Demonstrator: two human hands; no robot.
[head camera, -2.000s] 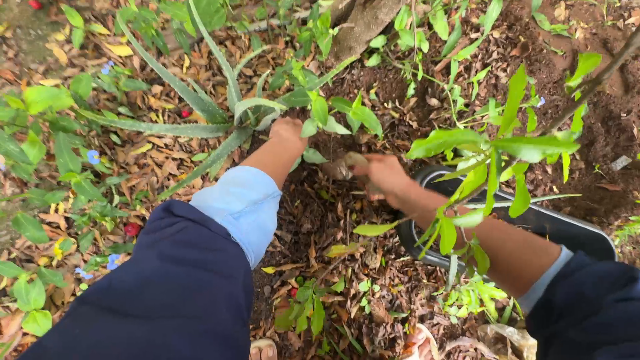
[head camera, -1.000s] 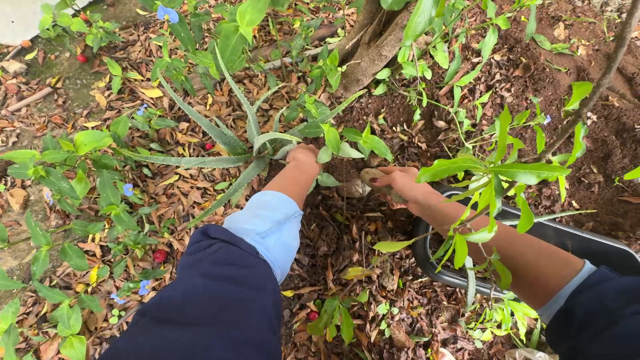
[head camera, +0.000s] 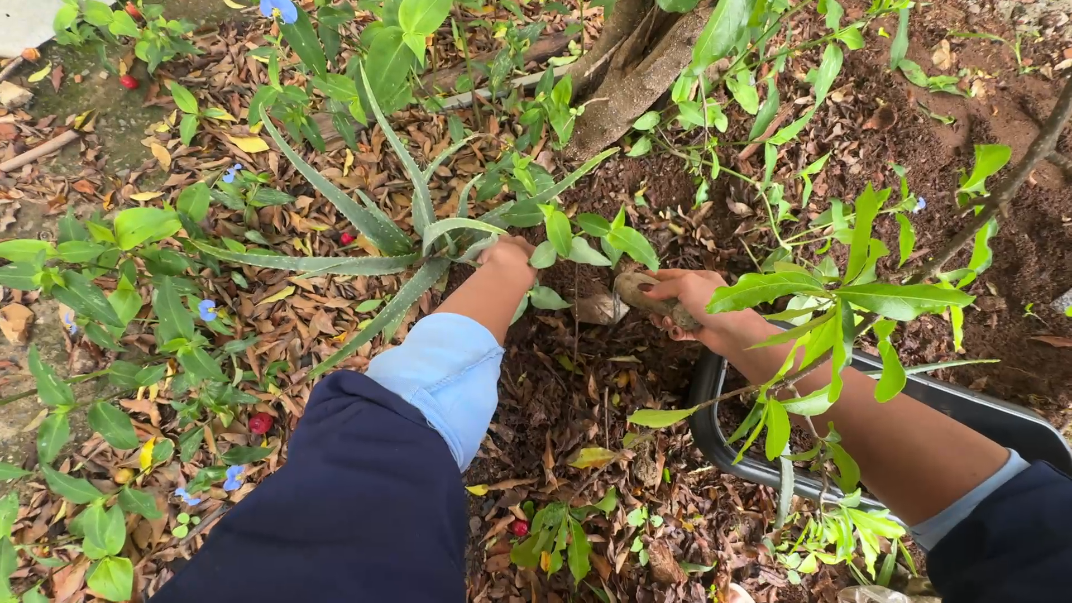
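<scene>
An aloe plant (head camera: 419, 239) with long, spiny-edged leaves spreads over the leaf litter at upper left of centre. At its base is my left hand (head camera: 507, 255), partly hidden by leaves; its fingertips do not show, and whether it grips the stem cannot be told. My right hand (head camera: 691, 303) is closed around the wooden handle of a hand trowel (head camera: 653, 301). The trowel's soil-covered metal blade (head camera: 601, 308) points left toward the aloe's base, low against the dark soil, with its tip hard to make out.
A black plastic tray (head camera: 963, 406) lies under my right forearm. A leafy branch (head camera: 997, 201) crosses above that arm. A tree trunk (head camera: 628, 75) rises beyond the aloe. Blue-flowered weeds (head camera: 100, 427) grow at the left, and loose reddish soil (head camera: 997, 109) lies at upper right.
The view has shifted somewhat. My left hand stays at the aloe's base and my right hand stays on the trowel, close to the same spot of soil.
</scene>
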